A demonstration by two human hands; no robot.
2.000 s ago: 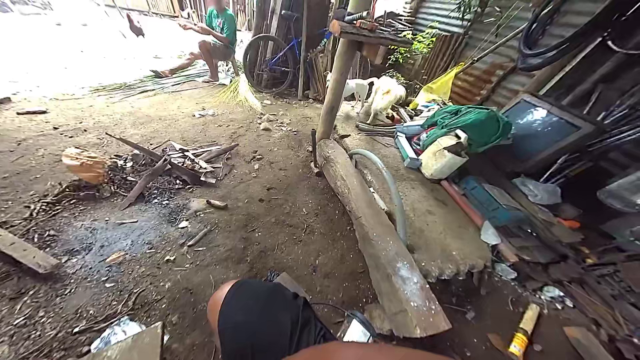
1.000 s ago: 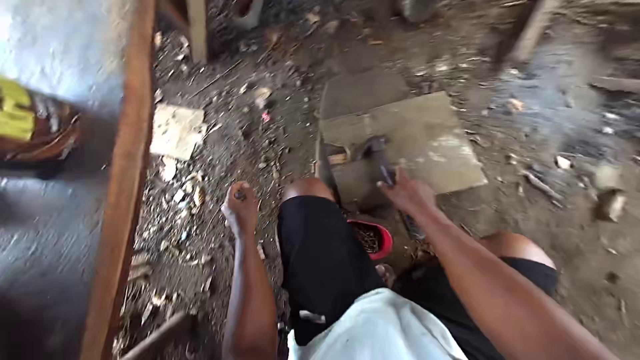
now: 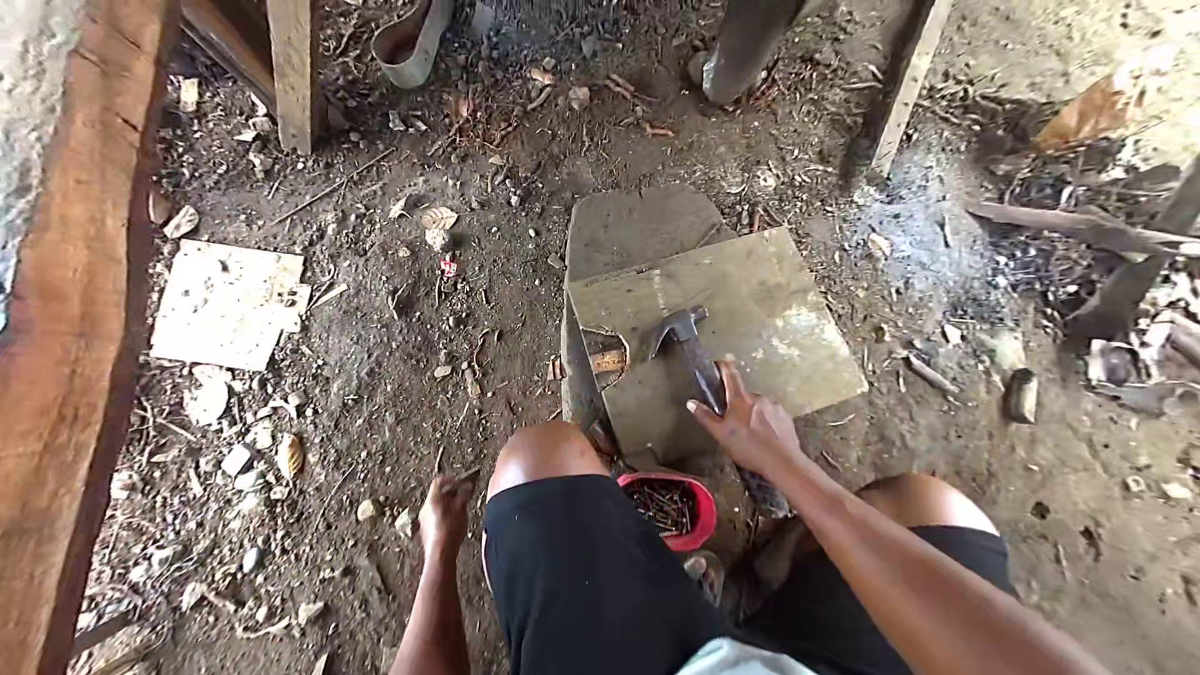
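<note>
My right hand (image 3: 750,422) grips the handle of a claw hammer (image 3: 689,342), whose head lies over a flat board (image 3: 741,309) on the ground. Part of another flat slab (image 3: 637,225) shows beyond and under that board. A piece of wood (image 3: 607,361) is visible at the notch in the board's left edge. Between my knees stands a red container (image 3: 705,525) holding many nails. My left hand (image 3: 448,511) is low beside my left knee, its fingers curled around something thin and dark, perhaps a nail; it is too small to be sure.
A reddish wooden beam (image 3: 89,281) runs along the left side. Wooden posts (image 3: 292,84) stand at the top left, another (image 3: 909,89) at the top right. A pale square sheet (image 3: 225,305) lies on the littered soil. Ash and burnt wood (image 3: 1116,291) are at the right.
The view has swung from the yard down to my lap since two seconds ago. The hammer was in my right hand one second ago too.
</note>
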